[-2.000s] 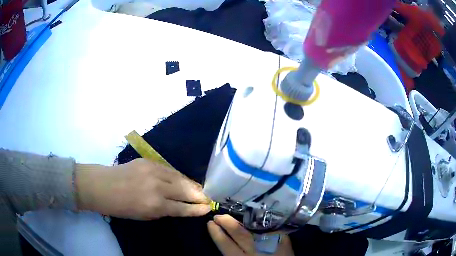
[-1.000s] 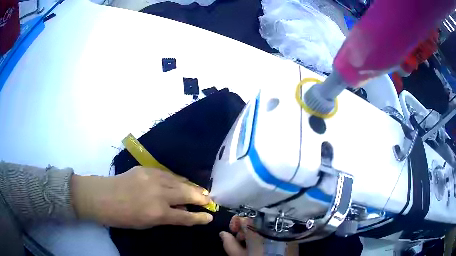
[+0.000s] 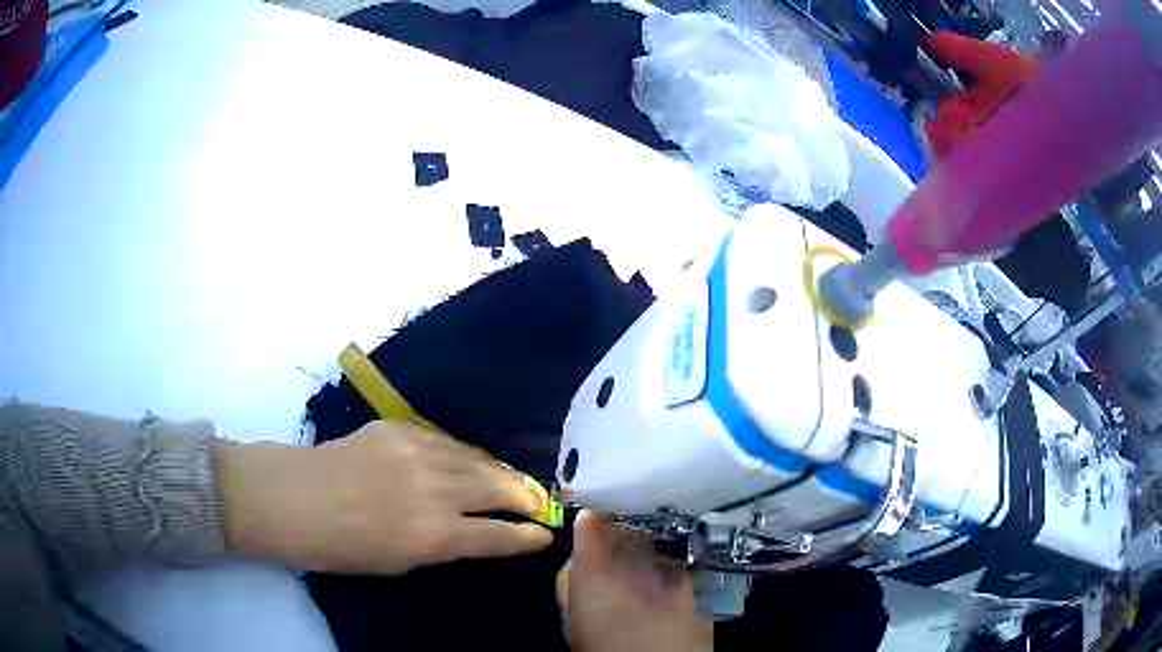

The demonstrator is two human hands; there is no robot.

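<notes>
A black fabric panel (image 3: 497, 331) with frayed edges lies on the white table and runs under the head of the sewing machine (image 3: 777, 369). A narrow yellow strip (image 3: 372, 382) lies on the fabric, slanting towards the needle area. My left hand (image 3: 382, 497) lies flat over the strip and fabric, fingertips beside the strip's end at the needle area. My right hand (image 3: 624, 592) is on the fabric below the machine head, partly hidden by it; its grip cannot be made out. The needle is hidden.
Small black squares (image 3: 486, 226) lie on the white table (image 3: 179, 242) beyond the fabric. More black fabric (image 3: 535, 64) and a crumpled white plastic bag (image 3: 739, 108) lie behind the table. A pink cylinder (image 3: 1019, 153) stands over the machine. A red bottle (image 3: 18, 49) is far left.
The view has shifted, so more of the machine head's end shows. My right hand has moved closer to the left fingertips beside the needle area. My left hand stays on the strip.
</notes>
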